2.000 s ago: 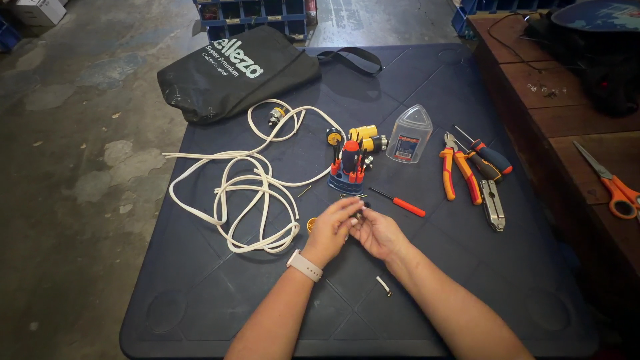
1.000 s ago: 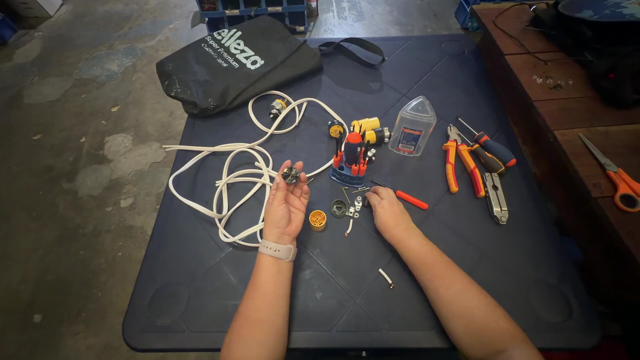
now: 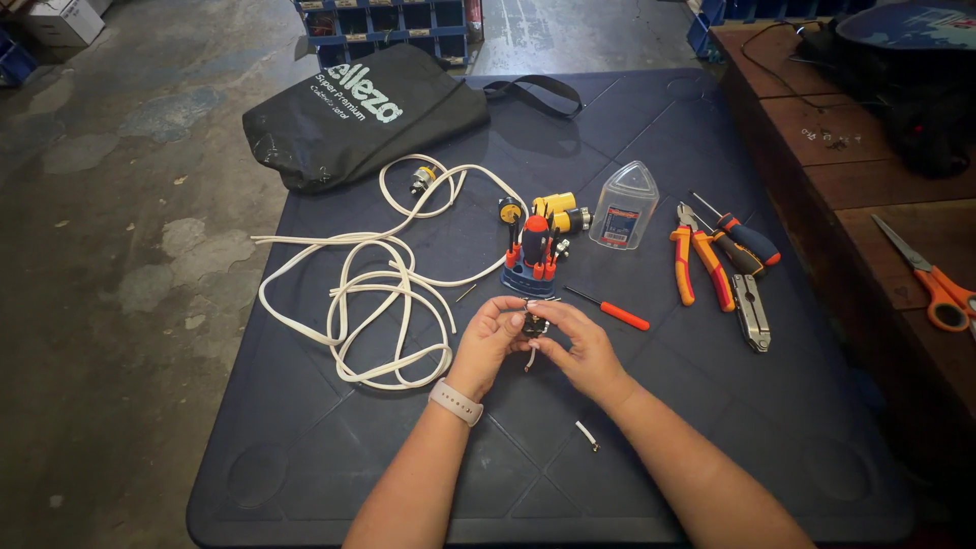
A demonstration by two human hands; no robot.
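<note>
Between the fingertips of both hands is a small black part with metal terminals, probably from an electrical plug. My left hand, with a pale watch band at the wrist, grips its left side. My right hand touches its top and right side. A short piece of white wire shows just below it. Beyond my hands stands a screwdriver set in a blue base. A red-handled screwdriver lies to the right. The small parts on the table under my hands are mostly hidden.
White cable lies coiled at left, below a black bag. Yellow plug parts and a clear plastic case stand behind. Pliers, a multitool and a blue-handled screwdriver lie right; a wire offcut lies nearer.
My left hand, palm up with the black part a second ago, has moved right and turned. My right hand has come to meet it and now touches the part too.
</note>
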